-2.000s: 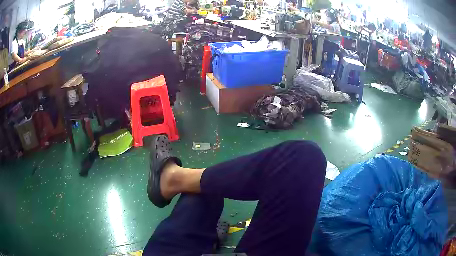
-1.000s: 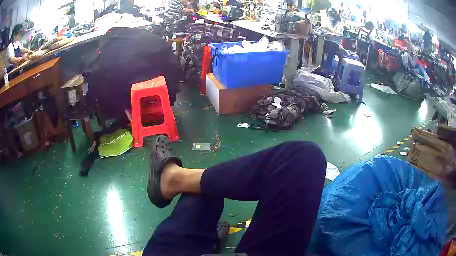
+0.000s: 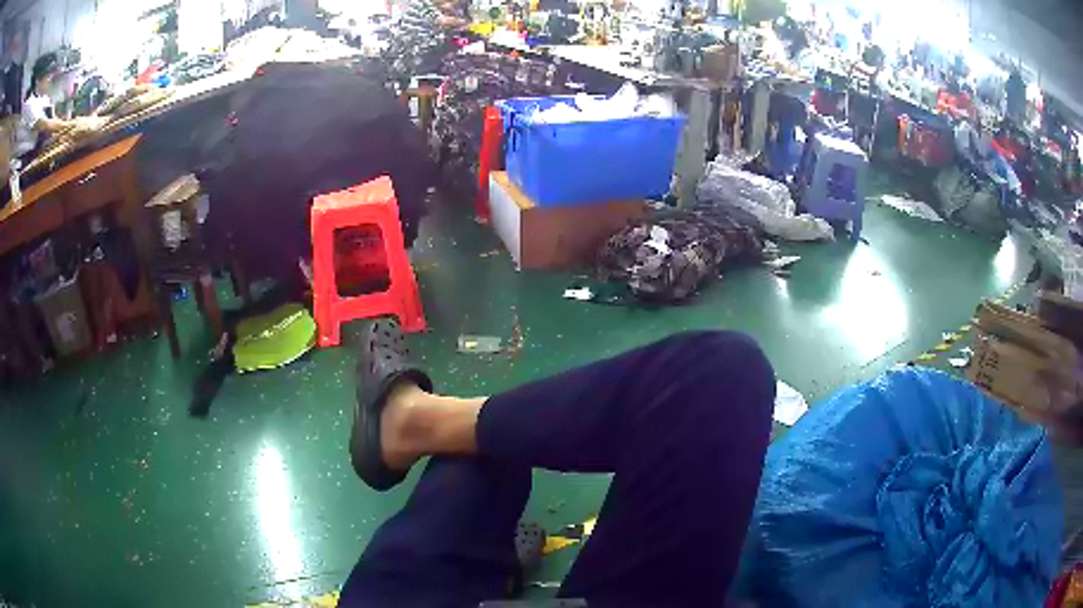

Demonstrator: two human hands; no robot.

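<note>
Neither of my hands is in the picture. My legs in dark trousers are crossed in the lower middle, with a dark perforated clog on the raised foot. A shiny blue woven sack with a twisted, knotted top stands at the lower right, close beside my knee. A thin grey edge of something shows at the bottom of the picture at my lap; I cannot tell what it is.
A red stool stands ahead, beside a lime-green cloth or bag. A blue crate with white material sits on a brown carton. A dark patterned bundle lies beside it. Brown cartons are at right. A person is far left.
The person at the far left has moved their head and arms slightly. My legs, the sack and the stool show no clear change.
</note>
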